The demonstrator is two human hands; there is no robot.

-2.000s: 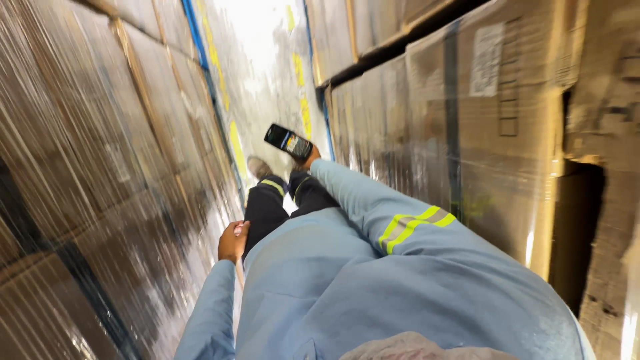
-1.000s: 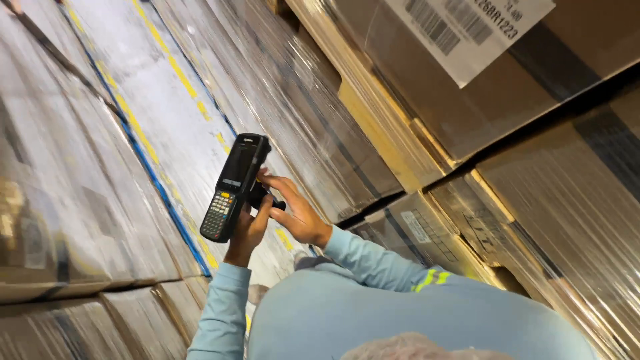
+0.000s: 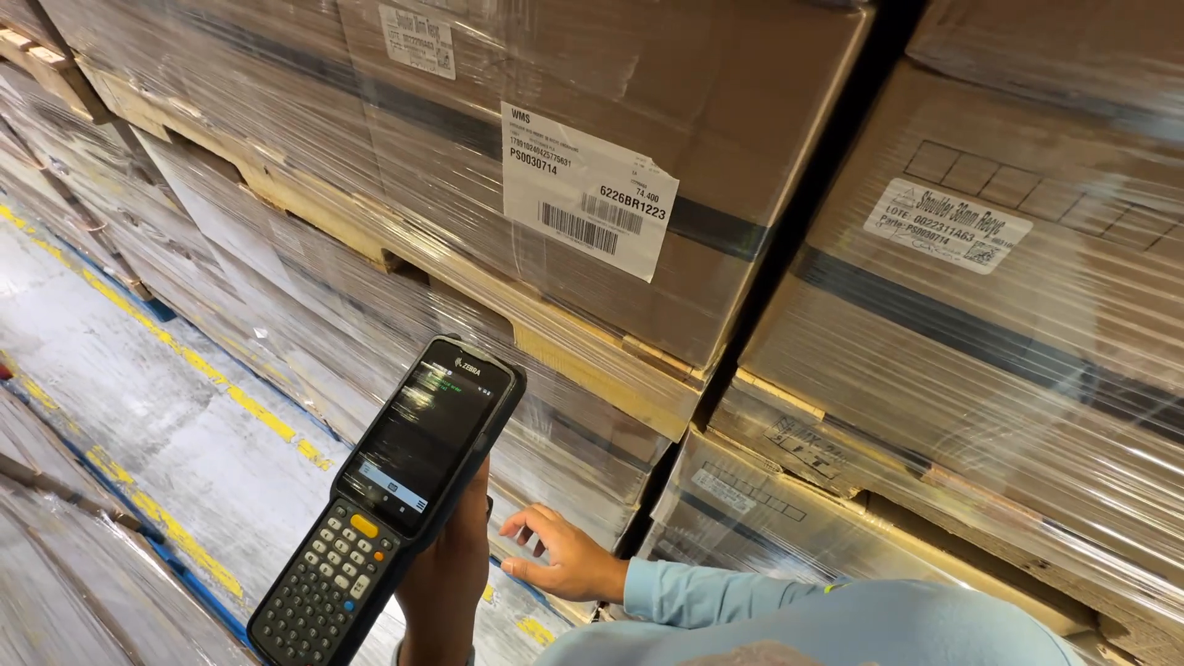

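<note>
A black Zebra handheld mobile computer point(image 3: 388, 499), with a lit screen above a keypad, is held up at lower centre. My left hand point(image 3: 449, 564) grips it from behind, so most of its fingers are hidden. Just to the right, my right hand point(image 3: 560, 560) is held with its fingers apart, bent a little and holding nothing. Beyond both hands, a white barcode label point(image 3: 588, 190) is stuck on a film-wrapped cardboard box point(image 3: 703, 111) with a dark strap band. A smaller label point(image 3: 948, 225) marks the wrapped box at the right.
Wooden pallets point(image 3: 592, 365) carry the upper boxes, above more wrapped boxes point(image 3: 786, 513). A narrow dark gap parts the two stacks. At the left runs a pale floor aisle point(image 3: 166, 398) with yellow lines, and further wrapped goods point(image 3: 74, 592) line its near side.
The handheld computer was in my right hand two seconds ago, then by both hands; now my left hand alone holds it. The view has turned toward the labelled boxes.
</note>
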